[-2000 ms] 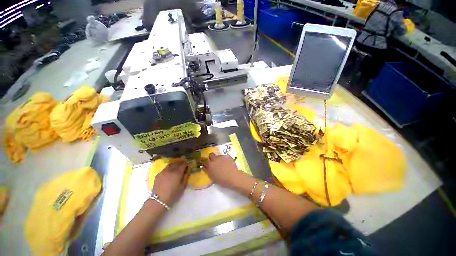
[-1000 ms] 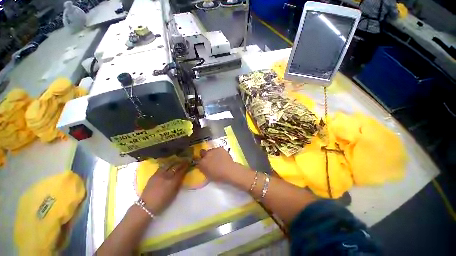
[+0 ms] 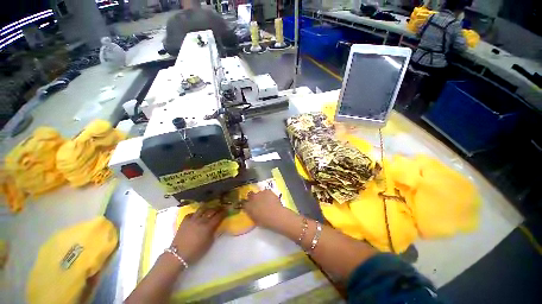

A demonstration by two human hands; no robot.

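A yellow cut panel lies on the white placement template below the head of the sewing machine. My left hand rests on the panel's left side, fingers towards the needle area. My right hand rests on its right side, fingertips near the panel's middle. A small dark tip shows by my right hand; I cannot tell clearly what it is. The fingertips and the machine head hide the panel's middle, and no patch can be made out there.
The label stack lies right of the machine on yellow panels, before a tablet. A finished panel with a patch lies at left, with yellow bundles behind. A person is at the back right.
The camera view has tipped down and back up. Both hands stay on the yellow panel below the machine head, with only small finger shifts; my left hand's fingers look flatter on it.
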